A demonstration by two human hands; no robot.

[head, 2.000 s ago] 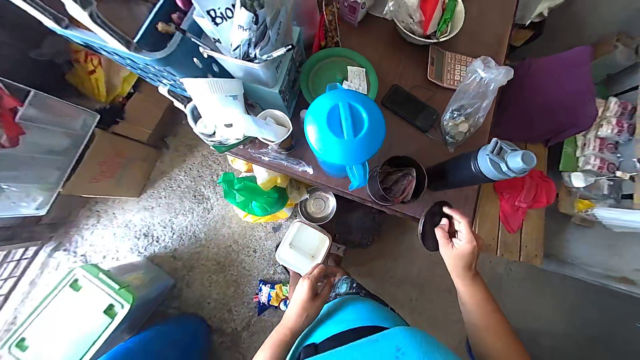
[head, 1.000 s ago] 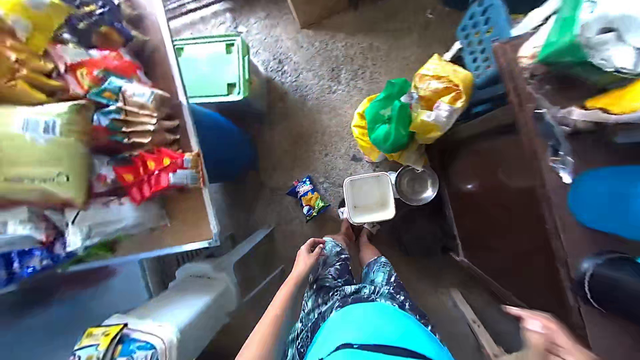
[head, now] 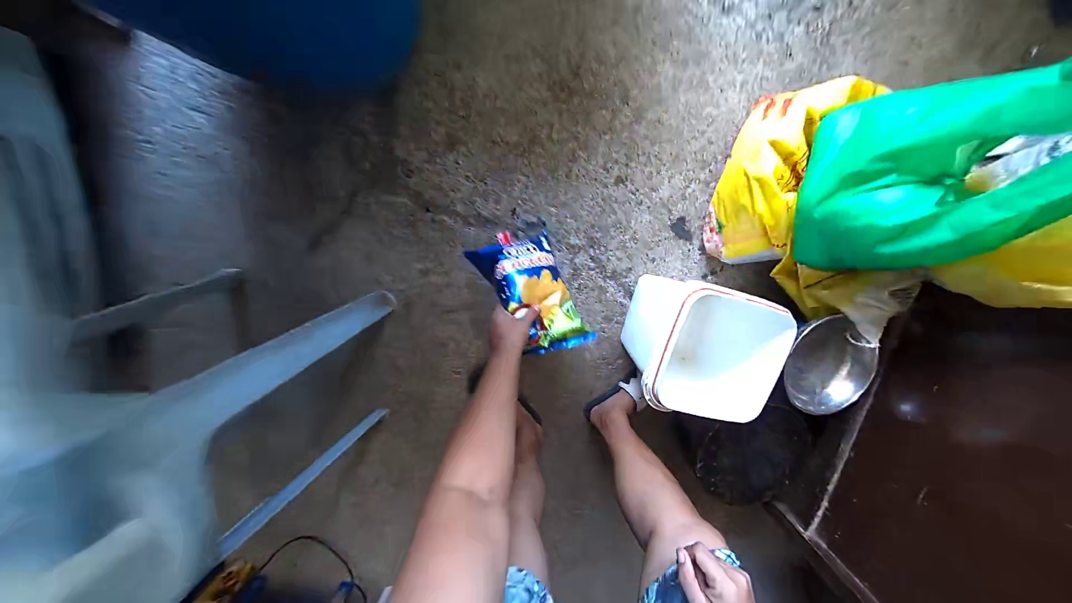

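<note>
My left hand [head: 512, 328] reaches down and grips the lower left edge of a blue snack packet [head: 536, 285], thumb on its printed front. Near my right knee is my right hand [head: 712, 576], its fingers curled by the patterned shorts and nothing visible in them. A white square plastic bucket [head: 724, 356] stands to the right of the packet, showing its bare inside. Beside the bucket lies a round metal bowl [head: 832, 365].
Green [head: 888, 184] and yellow plastic bags [head: 758, 184] lie at the upper right. A brown wooden surface [head: 963, 452] fills the lower right. Pale plastic chair legs [head: 293, 352] stick out at left, below a dark blue rounded object [head: 335, 42].
My left hand has moved down to the snack packet and taken hold of it. My right hand, earlier holding a dark round lid by the table, is now at my knee. The view has shifted toward the floor.
</note>
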